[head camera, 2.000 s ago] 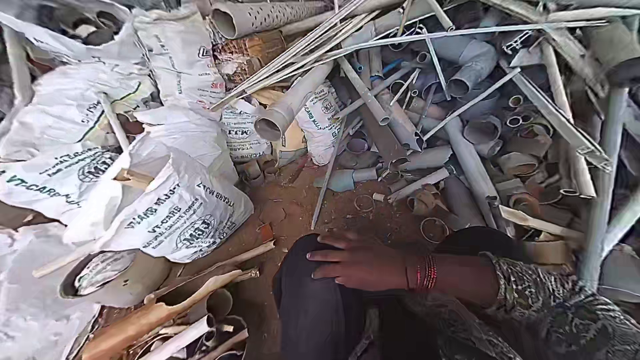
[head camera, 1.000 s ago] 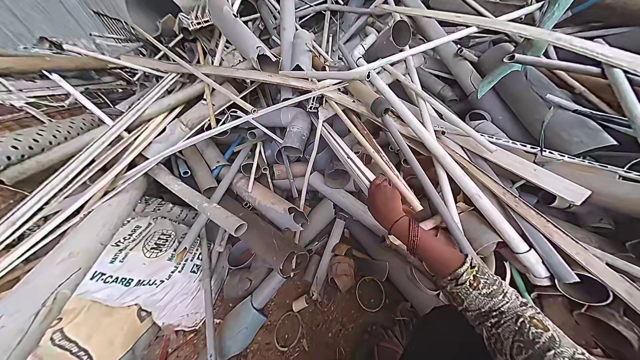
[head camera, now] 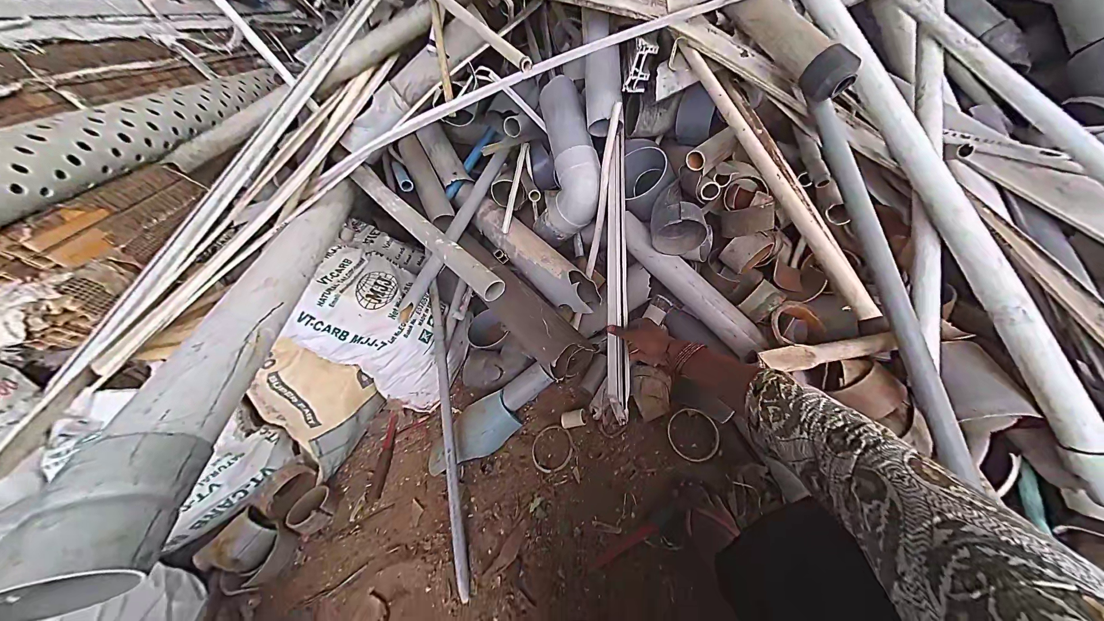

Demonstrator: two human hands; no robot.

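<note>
My right hand point(head camera: 649, 343), with red bracelets at the wrist, reaches in from the right. Its fingers close around long, narrow, pale plastic strips point(head camera: 616, 285) that stand nearly upright at the pile's front edge. Just left of the hand lies a wide brown-grey pipe point(head camera: 535, 323) with a broken end. Behind the strips are a grey elbow pipe point(head camera: 573, 172) and a grey pipe point(head camera: 690, 289) that slopes down to the right. My left hand is not in view. A blurred dark shape low in the middle is unclear.
Long pipes point(head camera: 957, 207) lean across the right side. Printed white sacks point(head camera: 362, 319), a large grey pipe point(head camera: 172, 431) and a perforated pipe point(head camera: 129, 134) lie at left. A thin grey pipe point(head camera: 450, 466) and a light-blue pipe piece point(head camera: 483, 427) rest on the brown ground.
My right hand has left my knee, where it rested two seconds ago, and is now at the pale strips. The strips beside it stand more upright than one second ago. The view has shifted greatly.
</note>
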